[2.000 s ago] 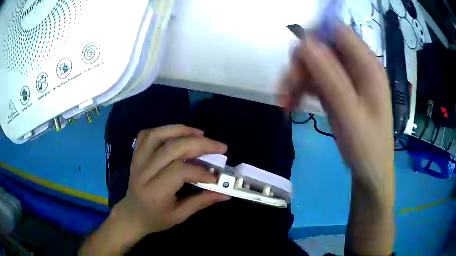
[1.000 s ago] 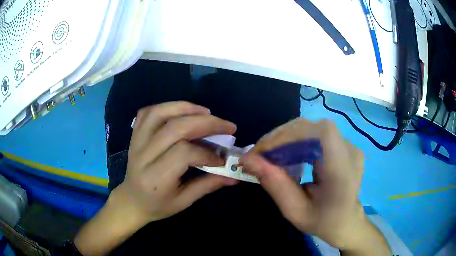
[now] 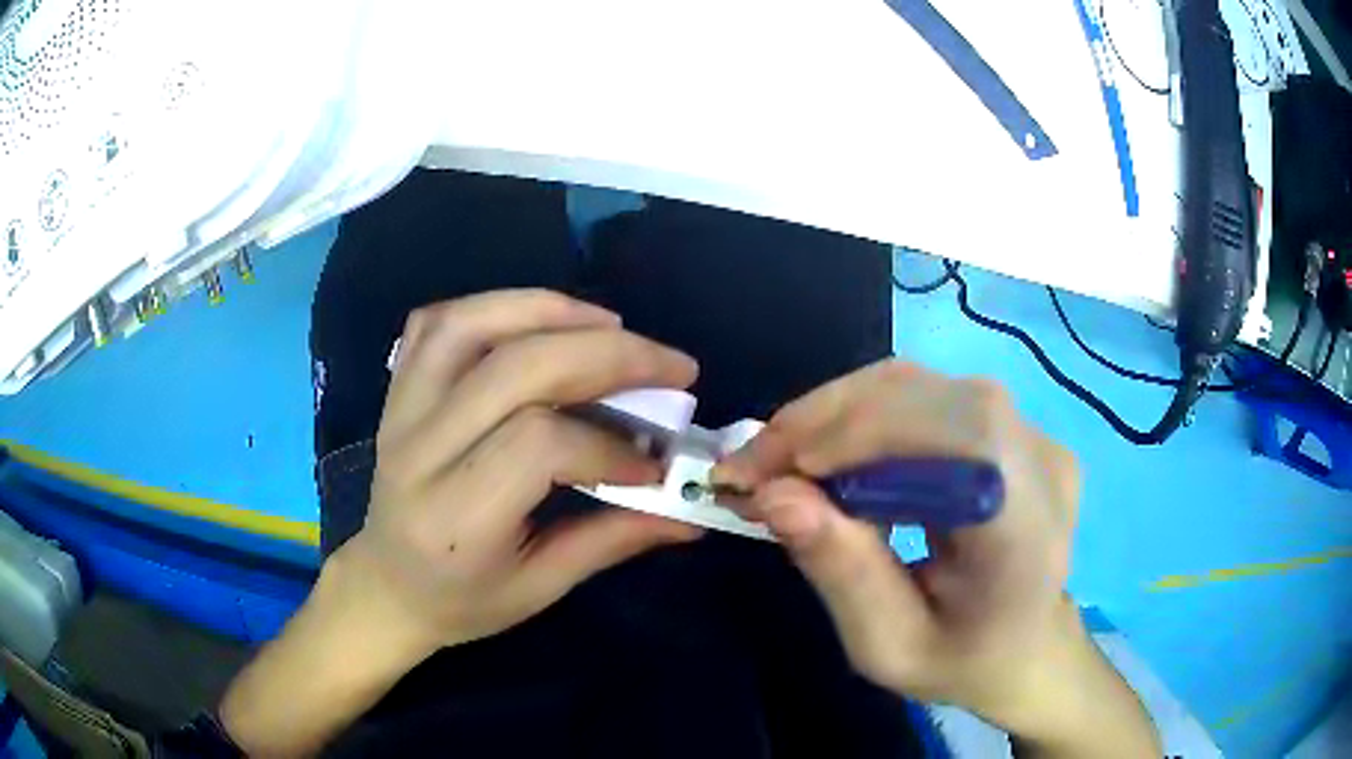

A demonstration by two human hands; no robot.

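The white device casing [image 3: 638, 506] is held edge-on over the dark-clothed lap. My left hand [image 3: 504, 460] grips its left part between fingers and thumb. A white-lilac trim strip [image 3: 655, 406] runs along its upper edge, with a gap at the middle. The small dark screw hole [image 3: 693, 491] shows in a white tab there. My right hand [image 3: 905, 519] holds a small screwdriver by its dark blue-purple handle [image 3: 927, 491], lying roughly level. Its tip is at or close beside the hole; my fingers hide most of the shaft and the casing's right end.
A white worktable [image 3: 667, 104] bears a long dark blade [image 3: 971, 74] and a slim blue pen-type tool [image 3: 1115, 119]. A black corded hand tool [image 3: 1213, 208] lies at its right edge, its cable hanging down. Stacked white units [image 3: 178, 134] stand at the left. A blue holder [image 3: 1293, 438] is far right.
My right hand has come down from over the table to the casing, with the screwdriver in it. Since one second ago, the handle has swung slightly down and right. The head view has shifted right.
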